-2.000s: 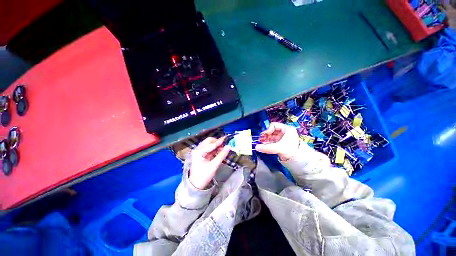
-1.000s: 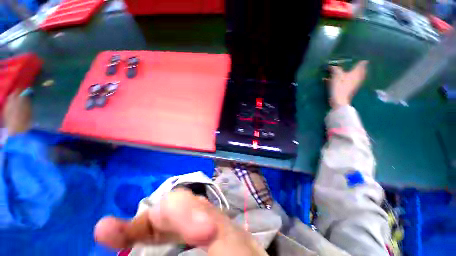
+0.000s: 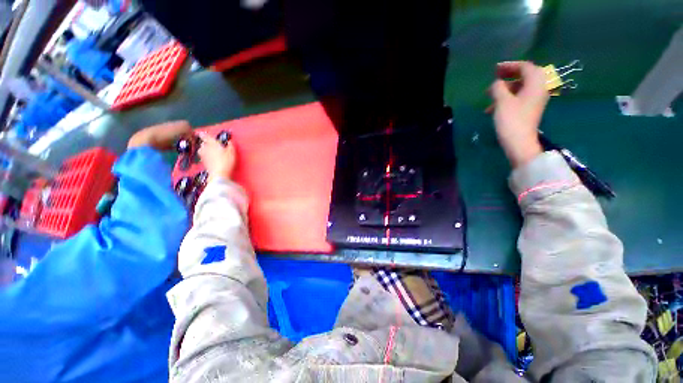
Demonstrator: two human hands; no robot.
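My left hand (image 3: 217,158) reaches onto the far left of the red mat (image 3: 288,176), its fingertips at the small dark watch units (image 3: 224,138); whether they grip one cannot be told. Several units lie there in a group, partly hidden by hands. My right hand (image 3: 522,108) is over the green bench, right of the black fixture, fingers curled. A yellow binder clip (image 3: 553,79) with wire handles shows just right of its knuckles; whether the hand holds anything is unclear. The black fixture (image 3: 449,238) stands between my hands, a red laser cross on its raised centre block (image 3: 389,196).
A person in a blue sleeve (image 3: 142,198) reaches in from the left, a hand (image 3: 161,135) beside mine at the units. Red gridded trays (image 3: 79,191) stand at left. A black pen (image 3: 588,173) lies by my right wrist. Loose clips (image 3: 665,322) show below the bench edge at right.
My left hand has moved from over my lap to the units on the mat. My right hand's fingers have curled in. The blue-sleeved arm has come in to the units.
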